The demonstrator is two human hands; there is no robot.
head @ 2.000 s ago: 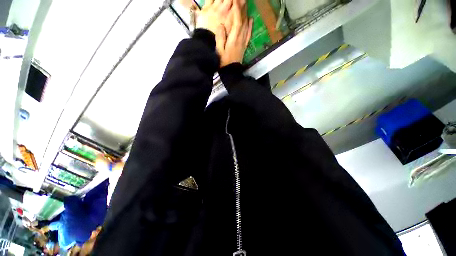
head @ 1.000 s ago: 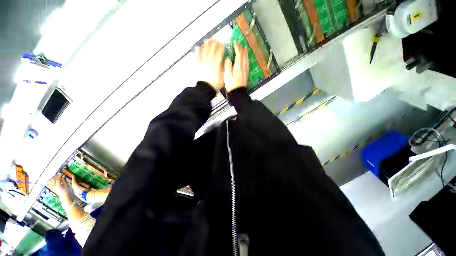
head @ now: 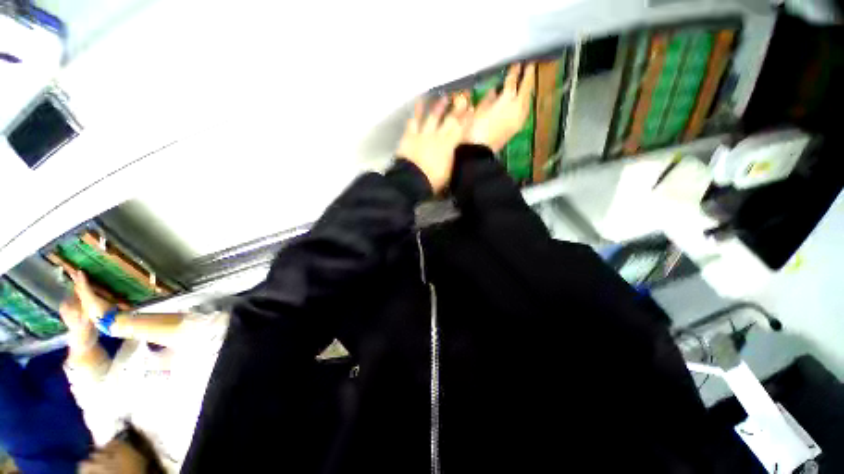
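Note:
A green circuit board (head: 521, 155) lies in a carrier frame on the white bench at the top centre, with an orange-brown bar (head: 548, 116) along its right side. My left hand (head: 433, 137) lies flat near the frame's left part, fingers spread. My right hand (head: 501, 113) lies flat on the board, fingers spread, close beside the left. Neither hand visibly grips anything. The hands cover much of the board, and the image is blurred, so small parts under the fingertips cannot be told.
Another carrier frame with a green board (head: 674, 88) lies to the right. A white rounded unit (head: 761, 159) stands beyond it. At the left, another person's hands (head: 83, 305) are at a green board (head: 106, 271). A dark-screened device (head: 43, 131) is at the upper left.
The view has swung, so the bench and boards sit differently in the picture. My hands show further right and remain at the board. The right-hand frame shows more fully.

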